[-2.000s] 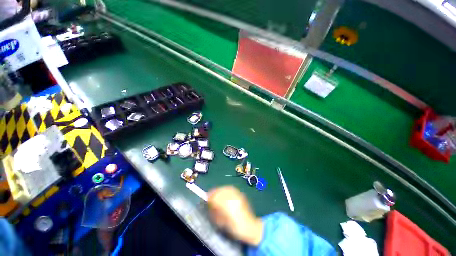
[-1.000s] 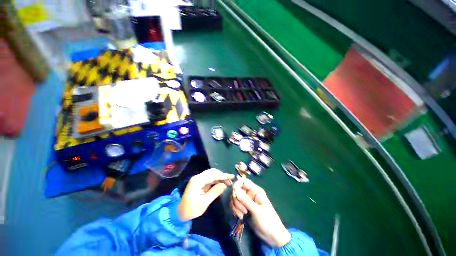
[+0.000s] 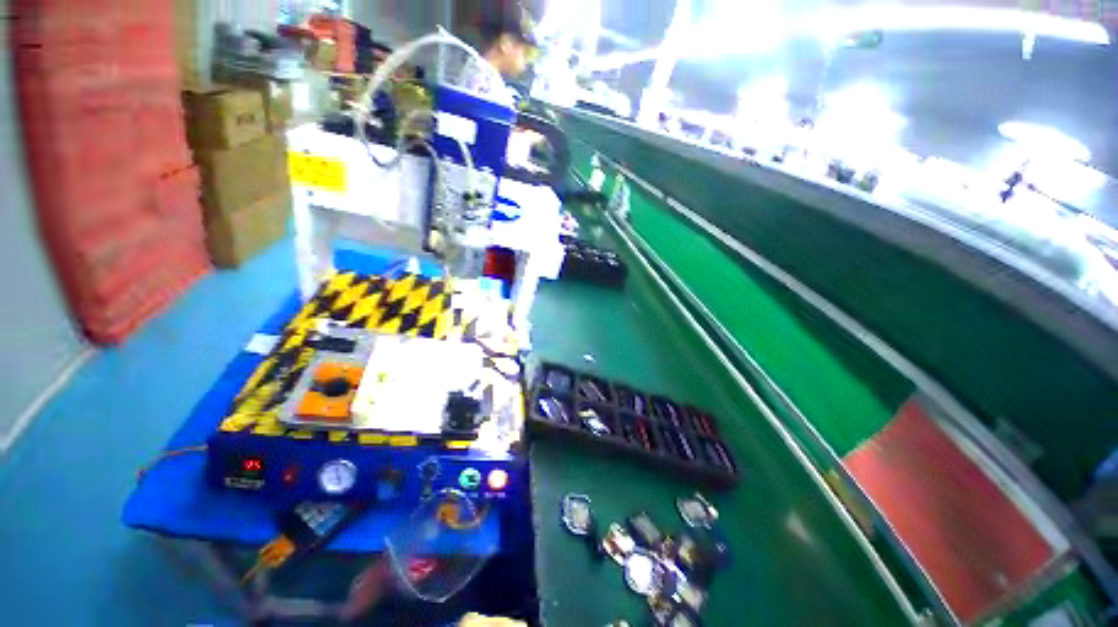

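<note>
Only a sliver of skin, likely my left hand (image 3: pixel 493 622), shows at the bottom edge, left of the bench edge; its fingers and anything in them are cut off. My right hand is out of the picture. A loose pile of watch case assemblies (image 3: pixel 640 571) lies on the green bench at the lower middle, cut by the bottom edge. Above it lies the black compartment tray (image 3: pixel 631 426), with dark shiny pieces in its two rows of pockets.
The pneumatic press (image 3: pixel 356 475) stands left of the bench, with an orange jig (image 3: pixel 329 392) on its plate and a clear curved piece (image 3: pixel 435 561) at its front. A red panel (image 3: pixel 956 508) is at right. Boxes (image 3: pixel 237 172) and a person (image 3: pixel 505 55) are behind.
The view has tilted up and shows the whole press. The pile and tray sit lower in the picture. Both hands, seen together with a small part a second ago, have almost left it.
</note>
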